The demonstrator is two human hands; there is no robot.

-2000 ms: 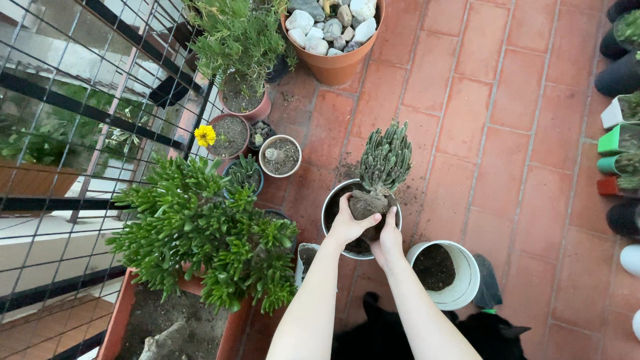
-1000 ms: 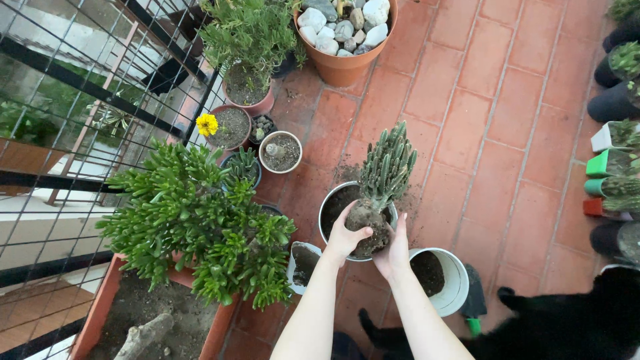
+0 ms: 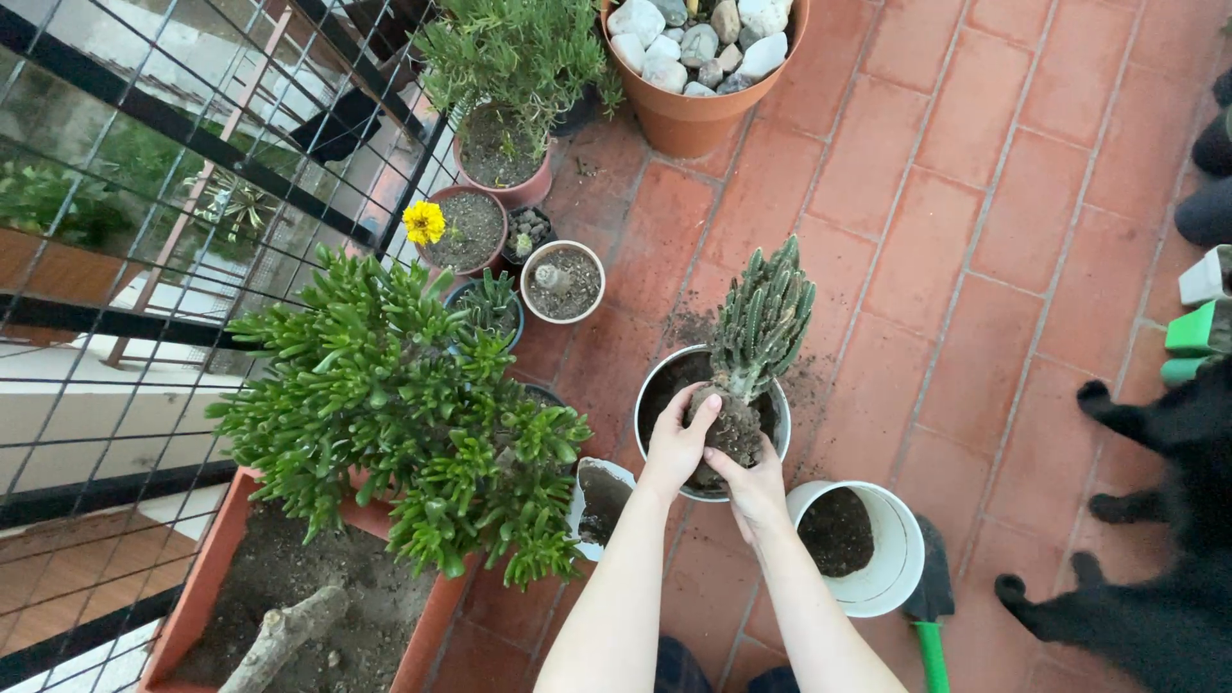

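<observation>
My left hand (image 3: 679, 438) and my right hand (image 3: 753, 481) hold the soil-covered root ball of a cactus (image 3: 763, 322) between them, above a round white-rimmed pot (image 3: 784, 423) with dark soil inside. The cactus has many upright ribbed green stems and points away from me. To the right of my right hand is a white plastic pot (image 3: 895, 549) partly filled with dark soil. A hand trowel with a green handle (image 3: 930, 650) lies beside it. Left of my left wrist stands a small white container (image 3: 589, 472) with soil in it.
A jade-like succulent (image 3: 385, 395) grows in a rectangular terracotta planter (image 3: 207, 587) at left, by a black metal grille (image 3: 207, 159). Small potted plants and a terracotta pot of stones (image 3: 685, 120) stand beyond. A black cat (image 3: 1189, 539) is at right. Loose soil lies on the tiles.
The black cat has moved to the right, away from the white pot and the trowel. Both hands still hold the cactus by its root ball over the pot.
</observation>
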